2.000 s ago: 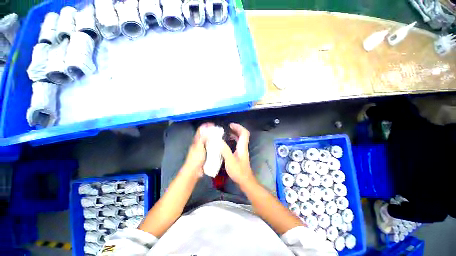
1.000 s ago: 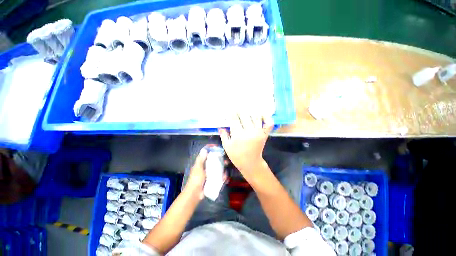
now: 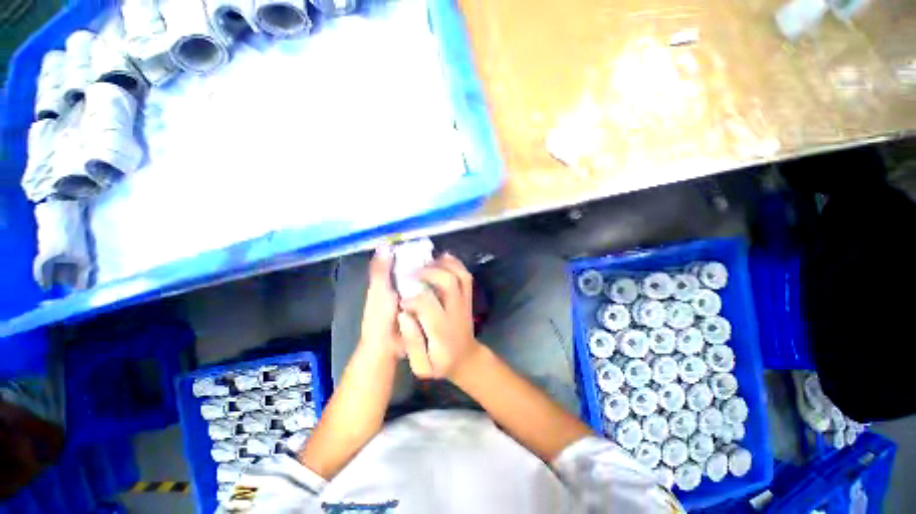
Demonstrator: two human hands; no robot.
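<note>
A light grey-white housing shell (image 3: 412, 266) is held over my lap, just below the front edge of the blue tray (image 3: 231, 263). My left hand (image 3: 380, 306) grips it from the left side. My right hand (image 3: 442, 313) closes on its right side and lower part, with the fingers wrapped over it. Much of the shell is hidden by the fingers. Grey-white housings (image 3: 108, 131) lie on the white liner along the tray's back and left side.
A blue crate (image 3: 758, 402) of upright round inserts (image 3: 663, 341) stands on the floor at right. A blue crate (image 3: 191, 427) of housing shells (image 3: 251, 412) stands at left. The wooden bench (image 3: 603, 100) bears white bottles (image 3: 800, 18) at its far right. A dark-clothed person (image 3: 864, 291) is at right.
My right hand has left the tray's front edge and come down onto the shell in my left hand. The shell is raised closer to the tray edge. The camera view has shifted.
</note>
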